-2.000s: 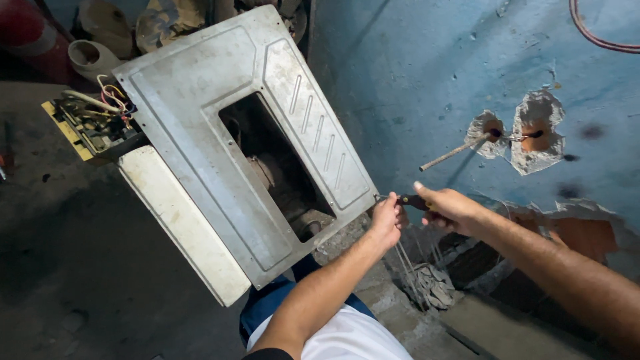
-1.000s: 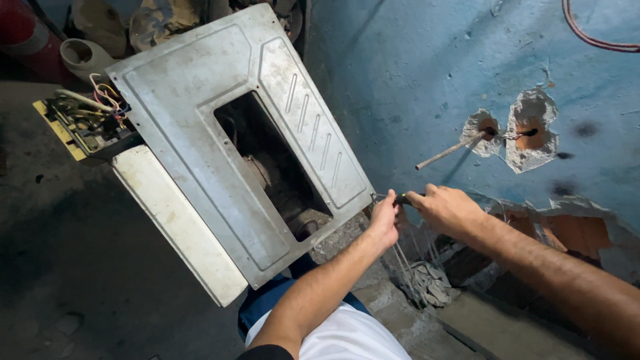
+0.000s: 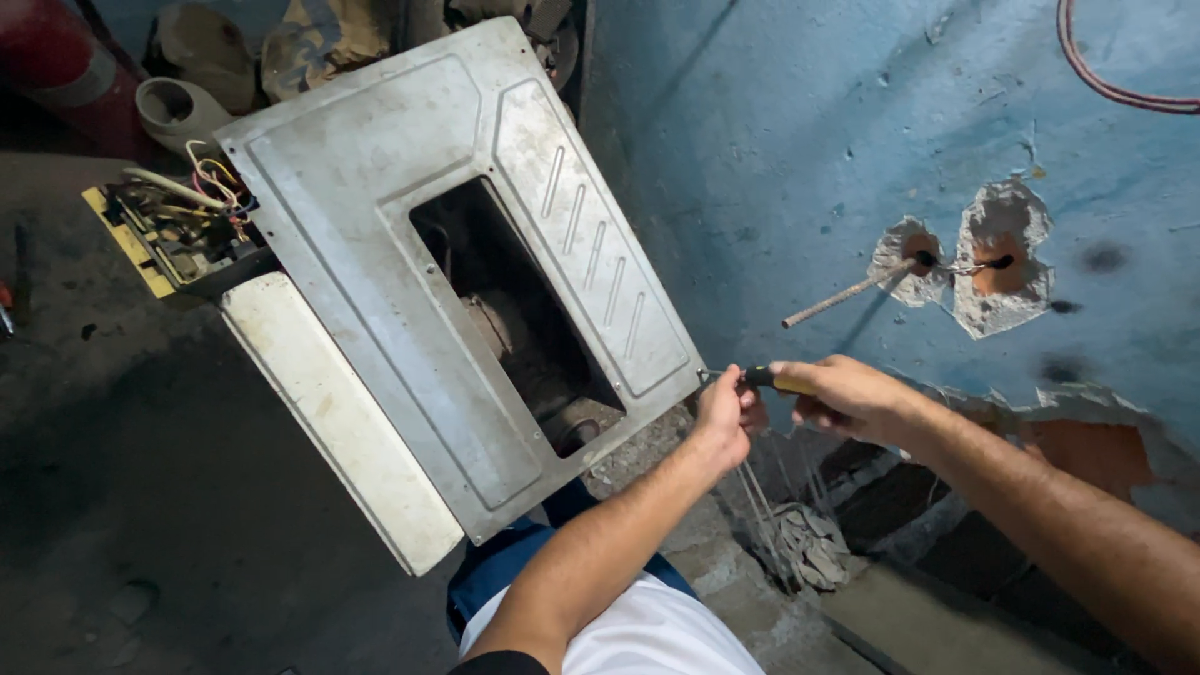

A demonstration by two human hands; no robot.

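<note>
A screwdriver (image 3: 761,377) with a black and yellow handle lies level, its tip at the lower right corner of a grey sheet-metal panel (image 3: 356,253). My right hand (image 3: 848,398) grips the handle. My left hand (image 3: 729,412) has its fingers around the shaft close to the panel's edge. The panel has a rectangular opening, with dark parts inside it. At its left side are a long off-white metal piece (image 3: 342,422) and an electrical control assembly (image 3: 187,230) with loose wires.
A blue wall (image 3: 731,169) on the right has broken holes, and a metal rod (image 3: 844,295) juts from one. Crumpled grey cloth (image 3: 811,548) lies below. At the upper left stand a white plastic container (image 3: 178,112) and a red cylinder (image 3: 75,70).
My right hand has shifted its grip on the screwdriver handle, and more of the handle shows now than one second ago. My left hand stays at the panel's corner.
</note>
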